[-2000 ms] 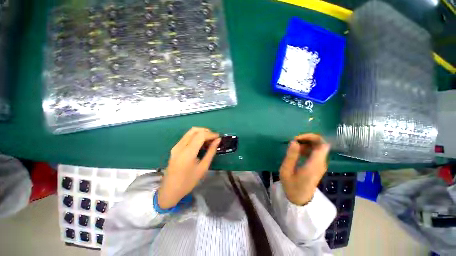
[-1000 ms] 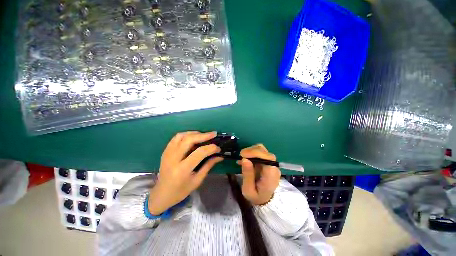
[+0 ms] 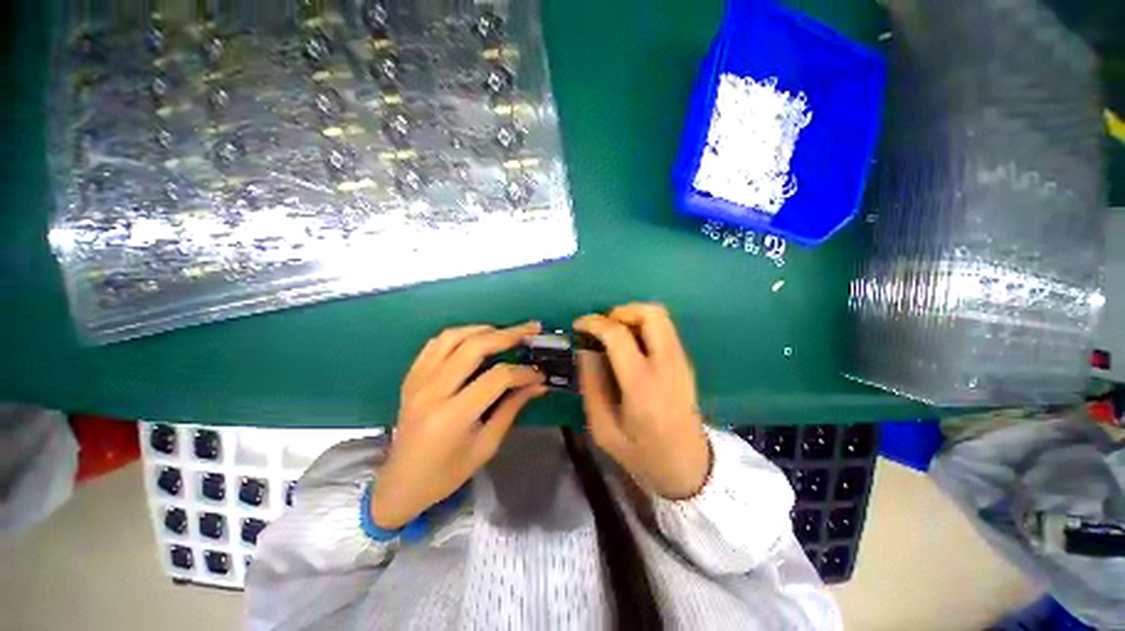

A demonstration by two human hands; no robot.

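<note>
A small black watch housing (image 3: 554, 361) with a shiny rim is held just above the front part of the green mat. My left hand (image 3: 459, 413) grips its left side with fingertips and thumb. My right hand (image 3: 642, 401) has its fingertips at the housing's right side, touching or very near it. The fingers hide most of the housing's edges. No tweezers can be made out; whether the right hand holds anything else is hidden.
A clear blister tray (image 3: 309, 253) with rows of flex parts lies at upper left. A blue bin (image 3: 843, 123) holds white bits, some scattered below it. Stacked blister trays (image 3: 975, 247) stand right. A white tray (image 3: 265, 450) and black tray (image 3: 808, 475) sit below the mat's near edge.
The dark pen-like tool with a pale end, in my right hand a second ago, no longer shows. My right fingers have moved up against the housing's right side. My left hand keeps hold.
</note>
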